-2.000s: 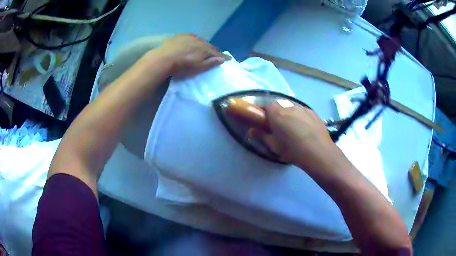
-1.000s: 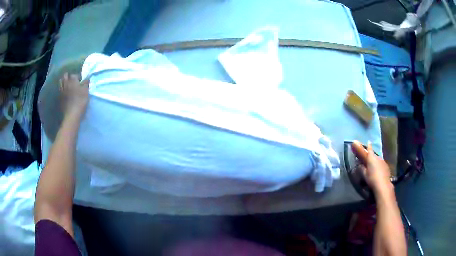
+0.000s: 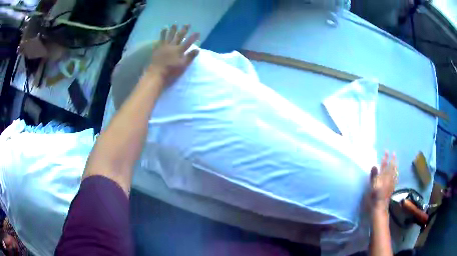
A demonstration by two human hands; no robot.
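Observation:
The white garment is pulled over the grey padded form, whose bare end shows at the left. Its cloth has wrinkles, and a white flap lies to the right on the table. My left hand rests with spread fingers at the garment's upper left edge. My right hand is at the garment's right end, fingers raised and apart. The steam iron, with an orange-brown handle, stands just right of my right hand, untouched.
The pale ironing table carries a long wooden strip and a yellow-brown block. A blue band runs off the back. A white garment pile is at the left, below a cluttered side table.
My right hand has let go of the iron and moved to the garment's right end. The garment has shifted on the form and its seam now lies lower. The camera view has also turned.

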